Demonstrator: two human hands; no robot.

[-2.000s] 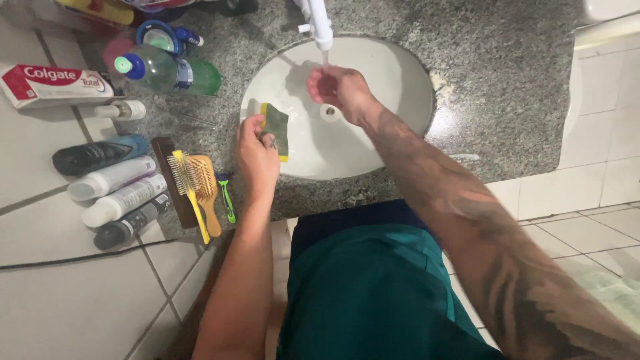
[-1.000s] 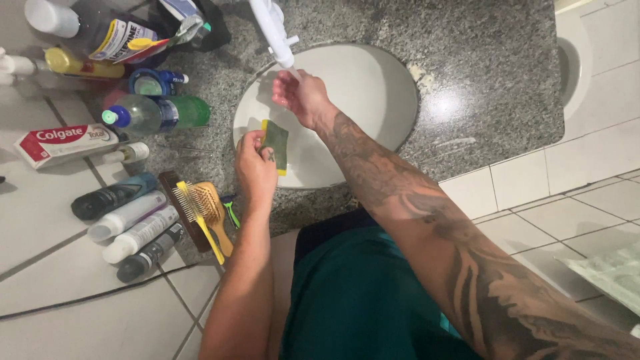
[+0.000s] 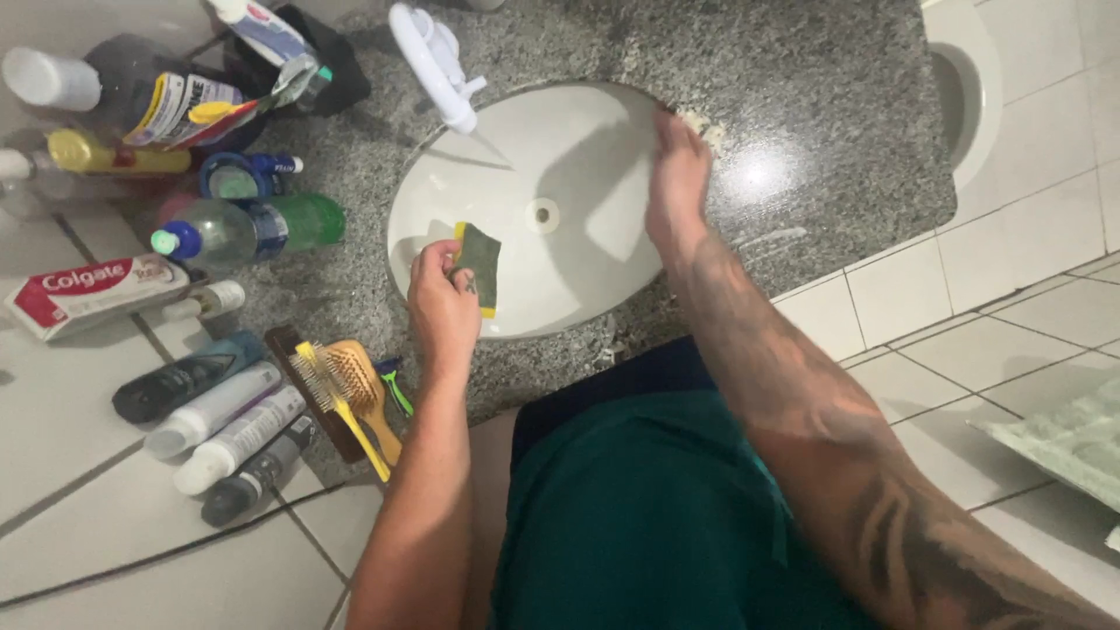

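Observation:
My left hand [image 3: 444, 302] grips a green and yellow scouring sponge [image 3: 479, 267] over the left part of the oval white sink basin [image 3: 560, 297]. From the white faucet [image 3: 437, 70] at the basin's upper left, a thin stream of water runs down into the bowl. My right hand [image 3: 680, 175] is at the basin's right rim, with its fingers toward the far edge and nothing seen in it; whether it touches the rim I cannot tell. The round drain [image 3: 542, 215] lies between my two hands.
Around the basin is a speckled granite countertop [image 3: 840, 114]. On the left are a green plastic bottle [image 3: 297, 223], a toothpaste box [image 3: 96, 293], several spray cans [image 3: 214, 407], a wooden hairbrush [image 3: 359, 376] and a dark mouthwash bottle [image 3: 122, 87]. A toilet [image 3: 980, 87] stands beyond the counter's right end.
My right hand has moved from under the faucet to the basin's right rim. My left hand still holds the sponge at the left side of the basin.

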